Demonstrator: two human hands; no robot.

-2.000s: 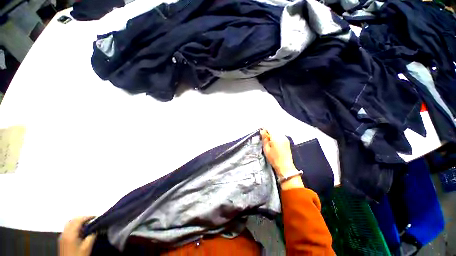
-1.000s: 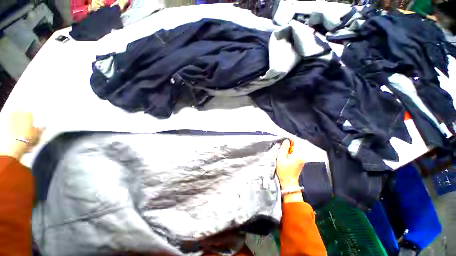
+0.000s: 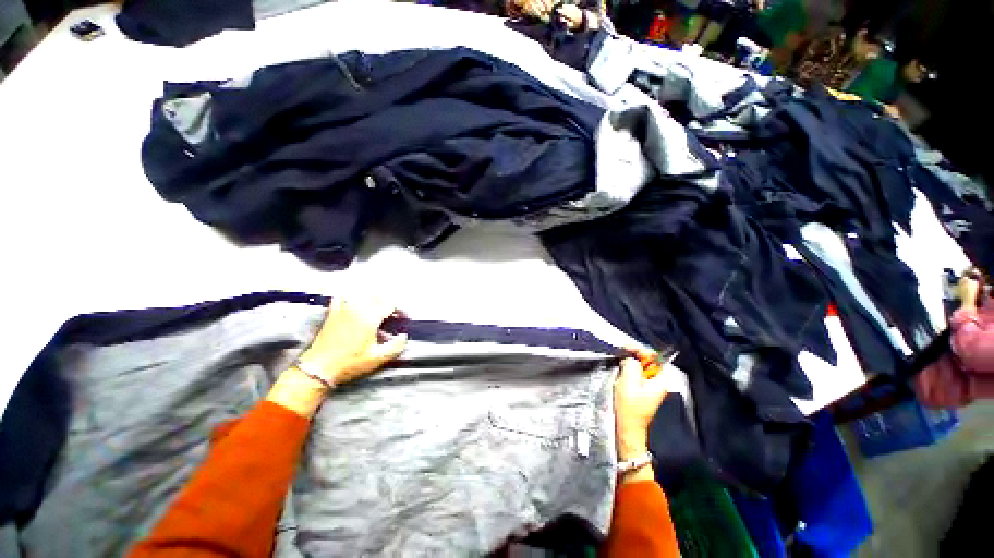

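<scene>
A denim garment (image 3: pixel 436 436) lies inside out in front of me, pale grey with a straight dark navy band along its far edge. My left hand (image 3: pixel 354 343) grips this band near its middle, thumb and fingers on the edge. My right hand (image 3: pixel 640 395) holds the garment's right corner. Small orange thread snips (image 3: pixel 652 362) stick out of the right hand, their metal tip pointing right; the rest is hidden by the fingers. The garment's left part runs out of the picture.
A white table (image 3: pixel 76 218) bears a navy garment (image 3: pixel 436 136) beyond my hands and a garment pile (image 3: pixel 807 185) on the right. A green crate (image 3: pixel 708 518) and blue crates (image 3: pixel 834 490) stand below the right edge. A person's pink sleeve (image 3: pixel 973 338) shows far right.
My left hand has come from the far left to the middle of the band and grips it. The garment's grey side is spread wider, and the snips show more at my right hand. The view has shifted right.
</scene>
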